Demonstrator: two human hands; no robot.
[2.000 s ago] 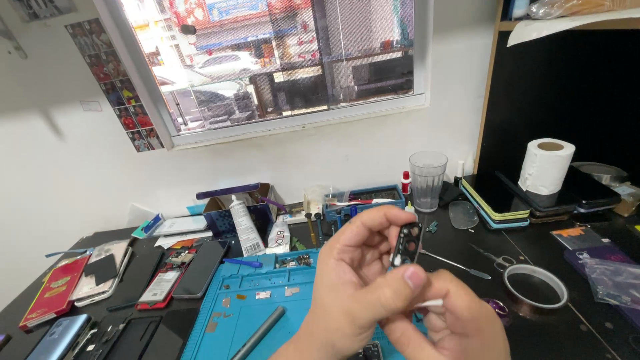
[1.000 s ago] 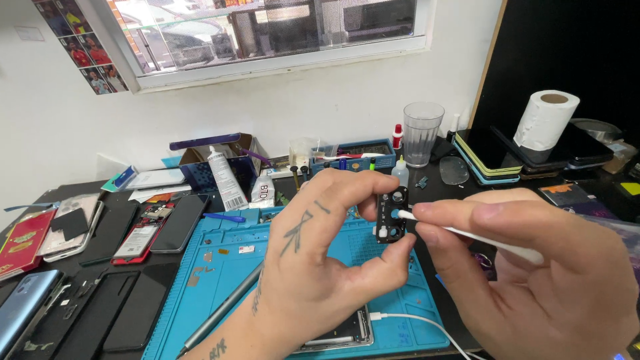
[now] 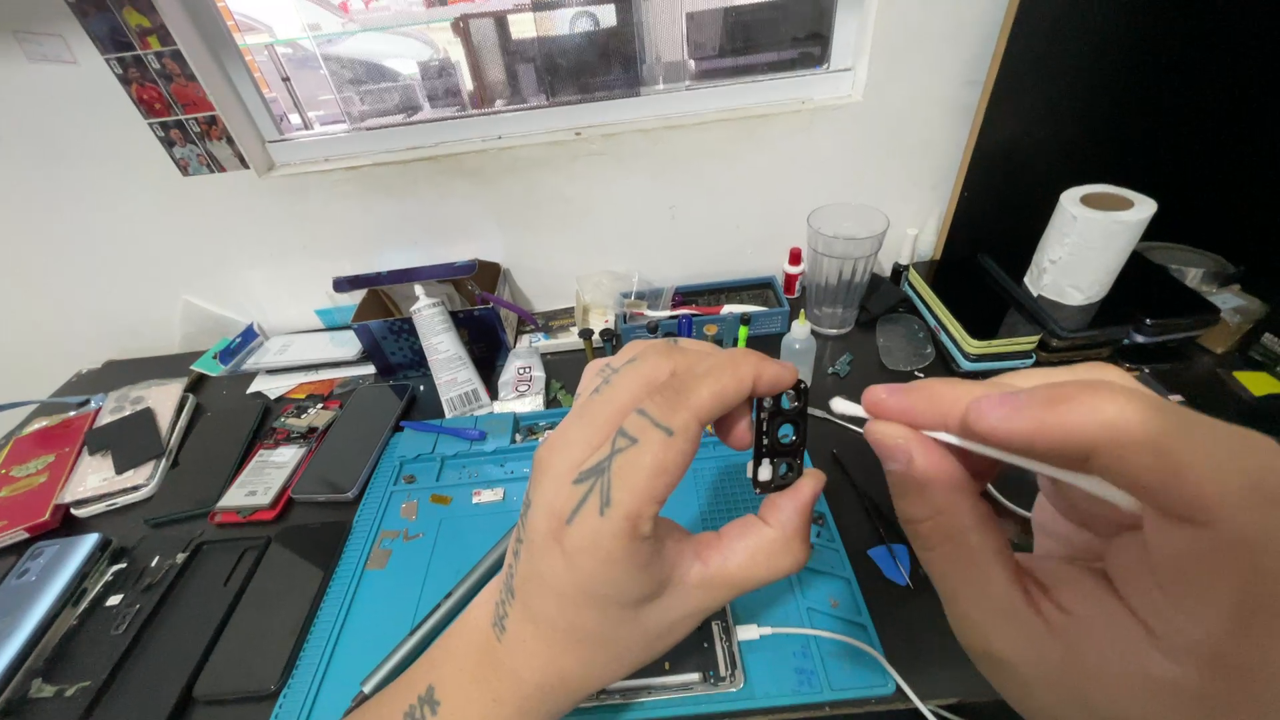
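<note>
A black phone camera lens frame [image 3: 780, 437] with three round openings is pinched upright between the thumb and forefinger of my left hand [image 3: 640, 490]. My right hand [image 3: 1080, 510] grips a white cotton swab [image 3: 1000, 455]; the swab's tip is a little to the right of the frame, apart from it. Below my left hand lies a blue silicone repair mat [image 3: 790, 640]. On it rests an opened phone [image 3: 690, 665] with a white cable [image 3: 820, 634] at its edge, partly hidden by my left hand and wrist. A grey pen-shaped tool [image 3: 440, 610] lies slanted beside my left forearm.
Several phones and a red opened phone [image 3: 270, 465] lie at left. Behind the mat are a white tube [image 3: 450, 350], a blue tray [image 3: 740, 318], a dropper bottle [image 3: 798, 350] and a glass tumbler [image 3: 845, 265]. Stacked devices [image 3: 975, 310] and a paper roll [image 3: 1090, 245] stand at right.
The swab's tip was against the lens frame one second ago and is now apart from it, to the right. Two seconds ago both hands were closer together. The view has shifted.
</note>
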